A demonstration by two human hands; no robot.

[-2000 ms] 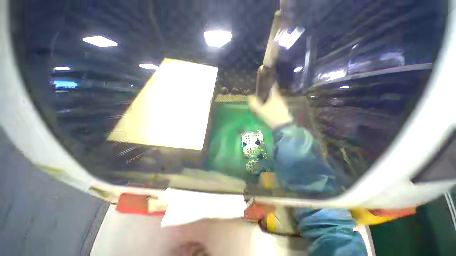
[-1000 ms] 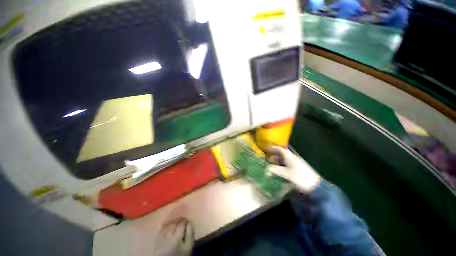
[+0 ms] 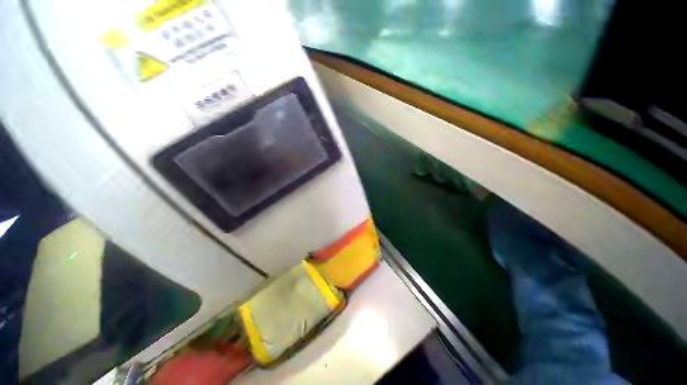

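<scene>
My right arm in its blue sleeve reaches out over the dark green conveyor belt. My right hand is small, dark and blurred at the sleeve's far end, close to the pale side rail. A greenish, blurred piece that looks like a circuit board lies just left of the fingers. I cannot tell if the fingers grip it or if they are apart. My left hand is out of the picture.
The white cabinet has a dark control screen, a grey-beige flap edged in yellow, yellow padding and red padding. A white ledge lies below. A metal rail edges the belt. A brown-edged barrier runs behind it.
The view has swung right toward the belt. My right hand has moved from the ledge by the flap, where it held a green board, out over the belt. My left hand has left the picture.
</scene>
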